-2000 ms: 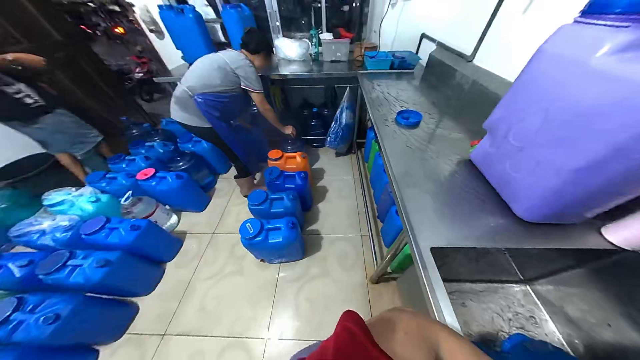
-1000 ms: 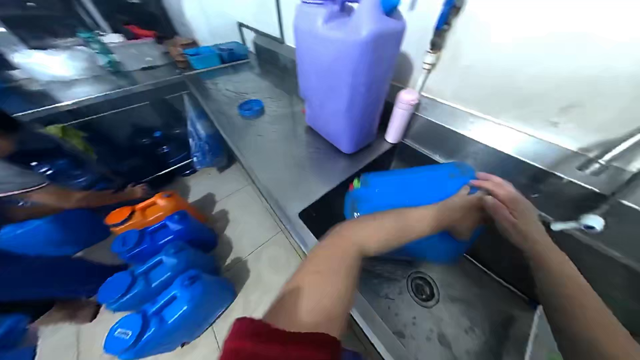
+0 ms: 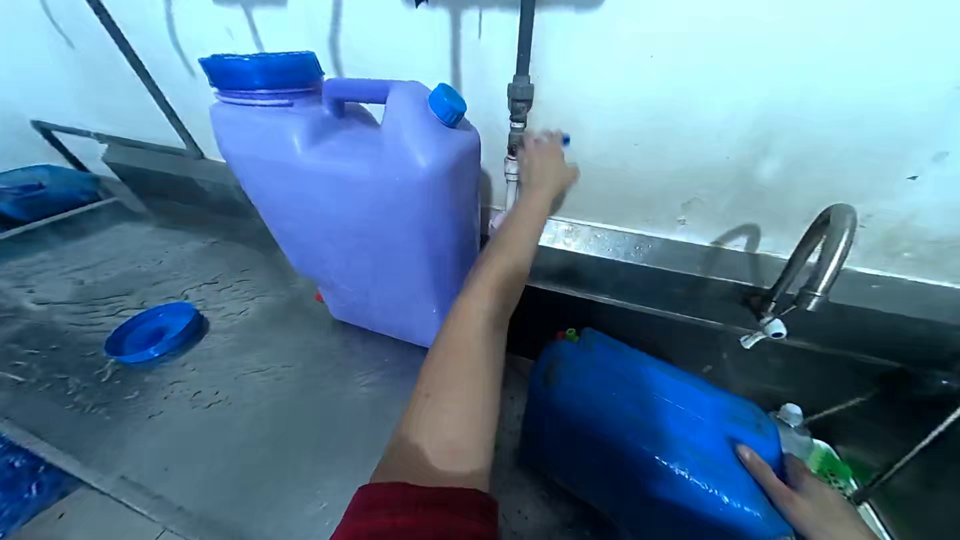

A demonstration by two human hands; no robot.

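Observation:
My left hand is at the valve on a wall pipe, its fingers around or over the valve's blue handle; the grip is partly hidden. Below it to the right, my right hand holds the end of a blue plastic jerrycan, which lies on its side in the steel sink. A purple plastic jerrycan with blue caps stands upright on the steel counter, left of my left forearm. A round blue lid lies on the wet counter.
A curved steel faucet rises at the sink's back right. A clear bottle and something green are in the sink behind my right hand. A blue container stands at far left. Metal bars run along the wall.
My left hand has moved from the blue jerrycan up to the pipe valve, while my right hand stays on the jerrycan. The view has swung right, off the floor jerrycans and the other person.

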